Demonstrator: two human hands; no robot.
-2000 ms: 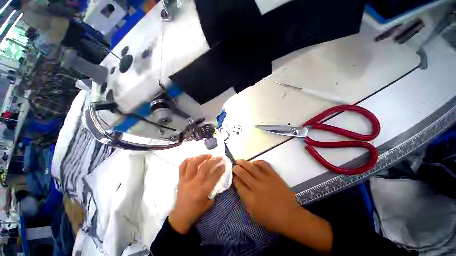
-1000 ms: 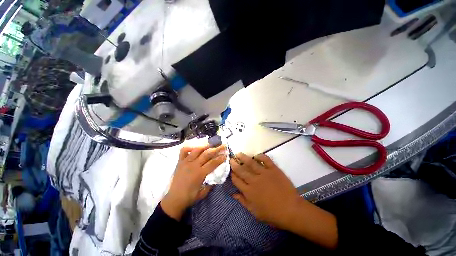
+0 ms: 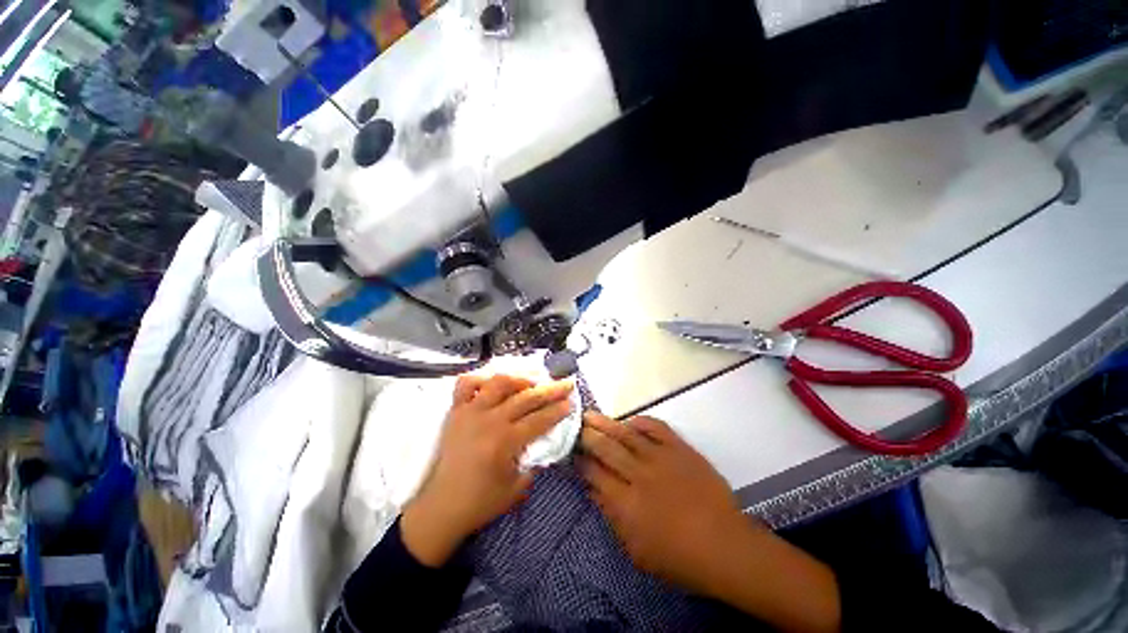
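The white padded piece [image 3: 402, 427] lies left of and under the presser foot [image 3: 563, 361], with the dark fine-checked fabric [image 3: 557, 544] below it toward my lap. My left hand [image 3: 489, 451] presses flat on the white piece just in front of the foot, fingers toward the needle. My right hand [image 3: 649, 488] is beside it, fingertips pinching the narrow seam edge of the checked fabric. The needle itself is hidden in the bright metal cluster. Red-handled scissors [image 3: 792, 344] lie on the bed right of the needle, blades pointing at it.
The machine head [image 3: 408, 186] with its curved shiny bar stands at upper left. Black cloth strips [image 3: 693, 136] cross over the arm. A thin metal tool [image 3: 748, 228] lies behind the scissors. Stacked white and grey pieces [image 3: 186, 396] lie at left. A ruler strip [image 3: 841, 485] follows the front edge.
The camera view has shifted a little. Both hands remain close to the presser foot, and the white edge by my left fingers looks slightly shorter than two seconds ago. The scissors have not moved on the bed.
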